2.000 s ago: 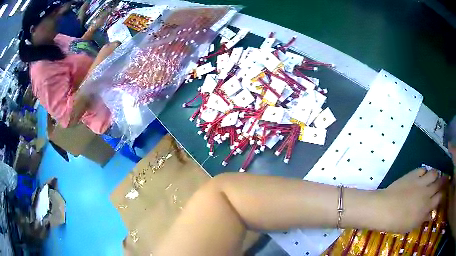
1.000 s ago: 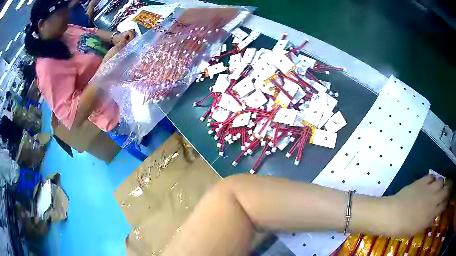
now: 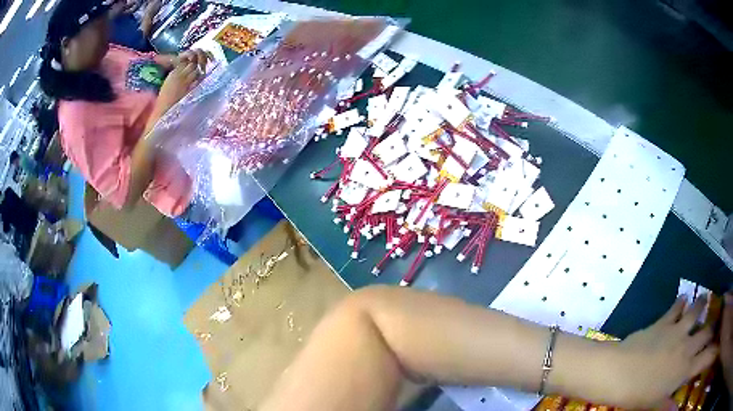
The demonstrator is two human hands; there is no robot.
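Observation:
My bare left hand (image 3: 663, 361), with a bracelet at the wrist, reaches in low at the right and lies over a block of shiny amber wired units (image 3: 563, 404). Its fingertips touch a white square label (image 3: 688, 290) at the block's top edge; whether they grip it is unclear. A sliver of skin at the right rim looks like my right hand (image 3: 726, 333), cut off by the edge. A long white dotted sheet (image 3: 591, 229) lies left of the block and passes under my left forearm.
Labelled units with red wires (image 3: 458, 195) lie heaped on the dark green bench (image 3: 313, 217). A clear bag of red-wired parts (image 3: 273, 104) lies beyond. An open cardboard box (image 3: 257, 321) stands below the bench edge. A seated person (image 3: 104, 128) works at the upper left.
My left hand's fingers have shifted and spread slightly at the block's top edge, where more white label shows. The seated person's hands have come together.

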